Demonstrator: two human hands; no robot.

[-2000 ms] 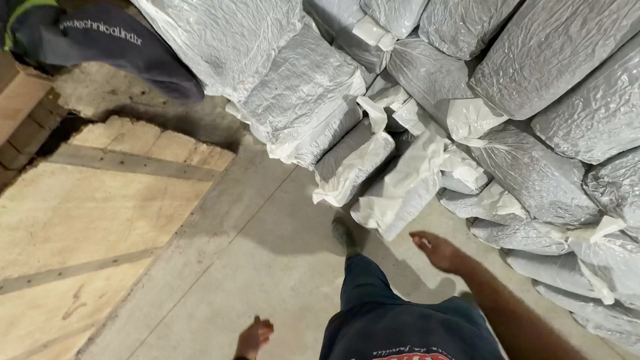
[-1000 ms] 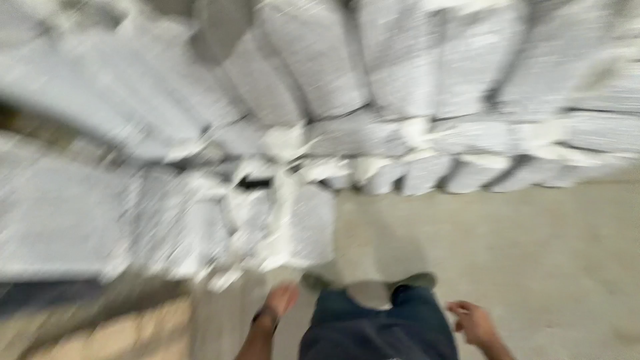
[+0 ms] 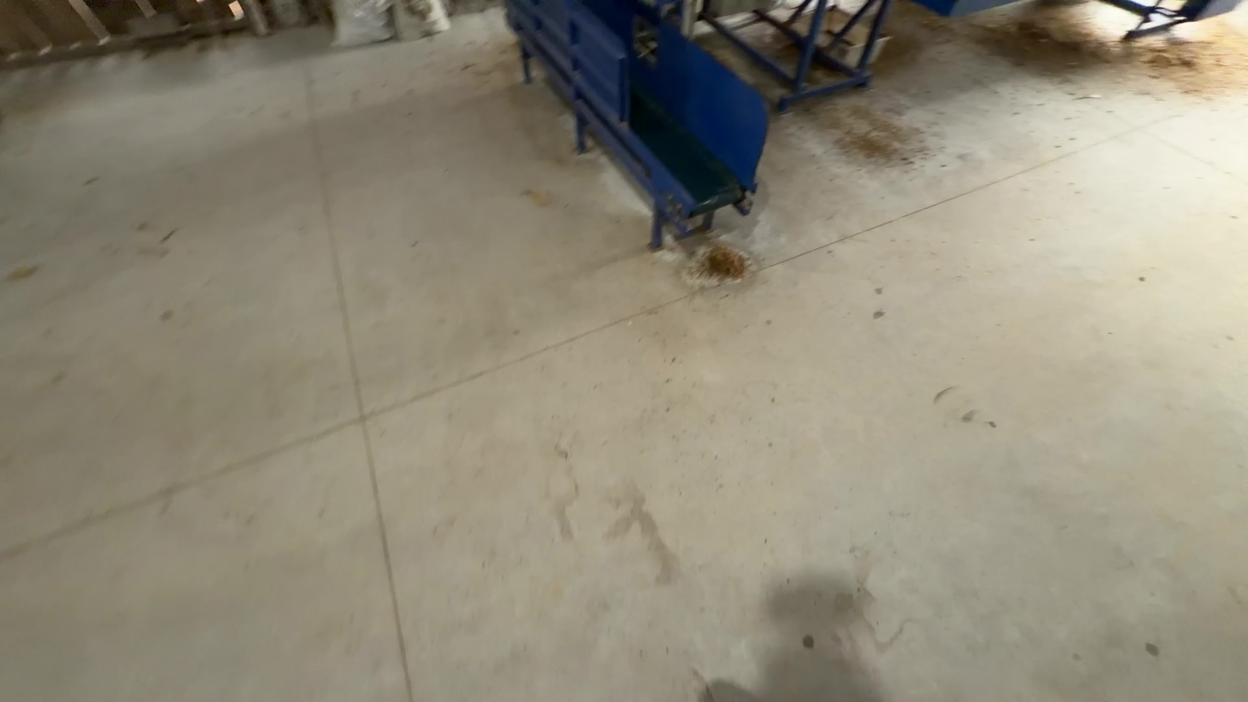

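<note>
Neither my left hand nor my right hand shows in the head view, so what they hold or touch is hidden. A blue metal belt conveyor (image 3: 697,107) with a dark green belt (image 3: 687,156) stands on short legs at the top centre. By its near end a small pile of brown loose material (image 3: 721,261) lies on the concrete floor (image 3: 546,419). A person's shadow (image 3: 814,634) falls on the floor at the bottom.
A blue metal frame (image 3: 804,58) stands right of the conveyor, with other blue equipment (image 3: 1160,15) at the upper right. Pale sacks (image 3: 390,19) stand at the upper left beside slatted wood (image 3: 127,21). Brown debris (image 3: 868,132) is scattered on the floor.
The view has swung far away from the stacked grey wrapped sacks to the floor and blue conveyor. Both hands, seen low in the earlier frames, have left the view.
</note>
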